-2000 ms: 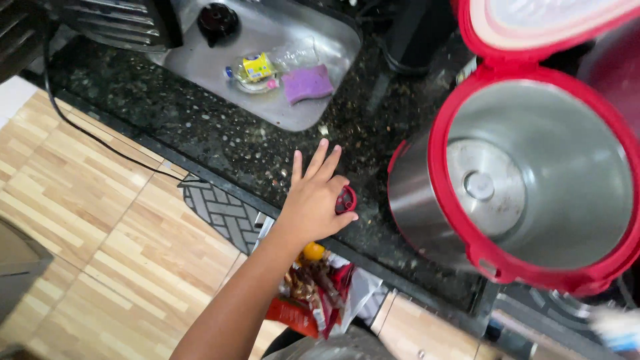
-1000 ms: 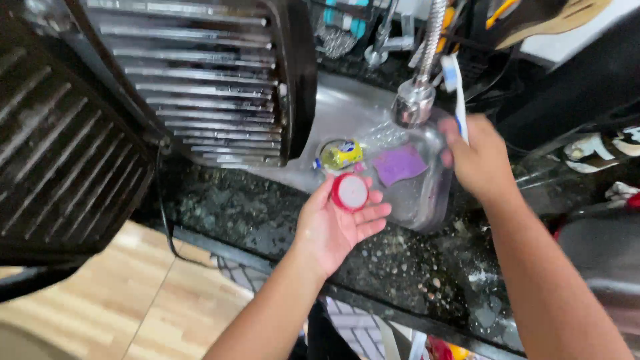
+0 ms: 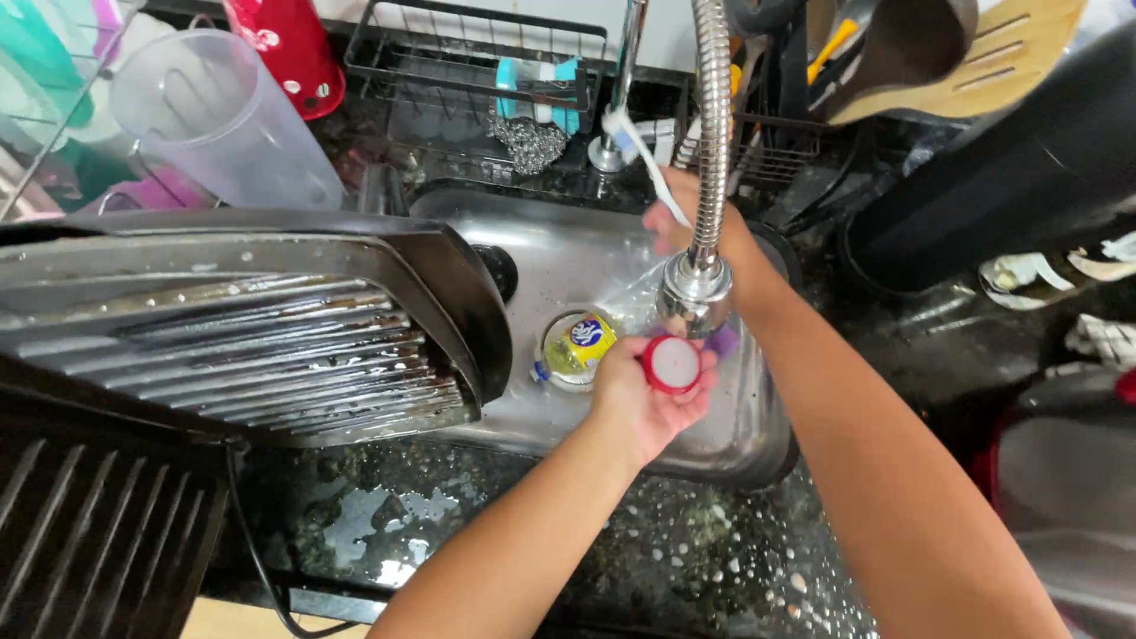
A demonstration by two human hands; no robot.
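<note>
My left hand (image 3: 652, 390) holds a small round red part with a whitish disc face (image 3: 674, 365) over the steel sink (image 3: 550, 231), just below the spray head (image 3: 697, 288) of a flexible metal faucet. Behind the faucet hose, my right hand (image 3: 688, 213) is at a white-handled brush (image 3: 657, 173) near the back right of the basin; the hose and blur partly hide its fingers. A yellow-labelled dish soap bottle (image 3: 581, 342) lies in the sink left of my left hand. Part of a purple sponge (image 3: 723, 340) shows behind the red part.
A wet black electric grill (image 3: 266, 346) leans over the sink's left side. Behind are a clear plastic pitcher (image 3: 222, 115), a black wire rack (image 3: 435, 80) with steel wool (image 3: 530, 142), and a utensil holder (image 3: 772, 142). A black cylinder (image 3: 994, 169) stands at right. The granite counter (image 3: 692, 550) is wet.
My left hand, on the counter with the red part two seconds ago, is now over the sink. My right hand, with the brush, has moved from right of the faucet to behind its hose.
</note>
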